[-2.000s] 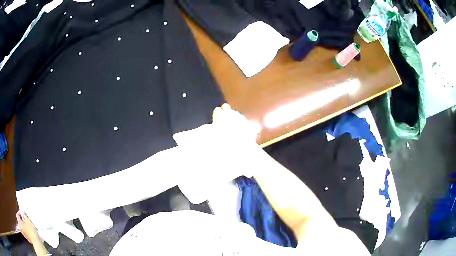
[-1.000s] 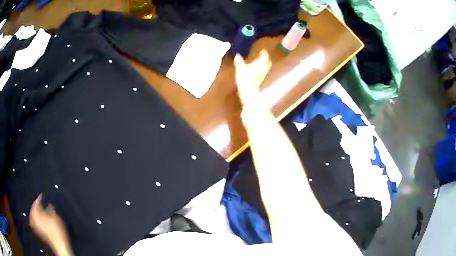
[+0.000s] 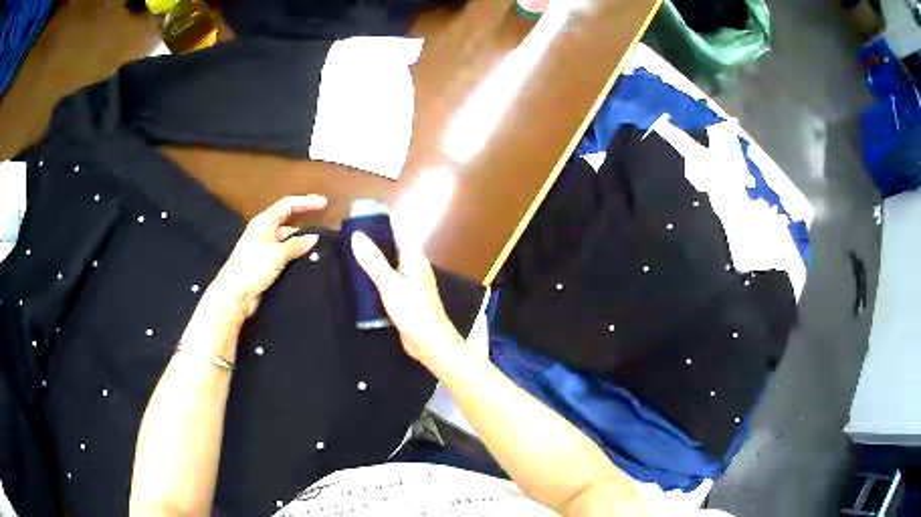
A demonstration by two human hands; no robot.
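Note:
My right hand (image 3: 409, 293) holds the dark thread spool (image 3: 369, 273), navy with a teal end, upright above the black garment. My left hand (image 3: 268, 252) is close by on the left, fingers curled apart and empty, with a thin band at the wrist. The black garment with white dots (image 3: 293, 394) lies spread over the table's near side. Its black sleeve (image 3: 227, 96) stretches across the table to a white cuff (image 3: 366, 106). No thread can be made out between the hands.
The glossy brown table (image 3: 485, 187) has a yellow edge. A bottle with yellow liquid (image 3: 187, 25) stands at the back left. The pink spool (image 3: 532, 8) is cut off at the top. A stack of black garments (image 3: 646, 293) and blue cloth lies right, below a green bag (image 3: 722, 45).
My right hand has taken the dark spool from the far side and brought it back over the garment. My left hand has risen from the lower left towards it. The view has shifted.

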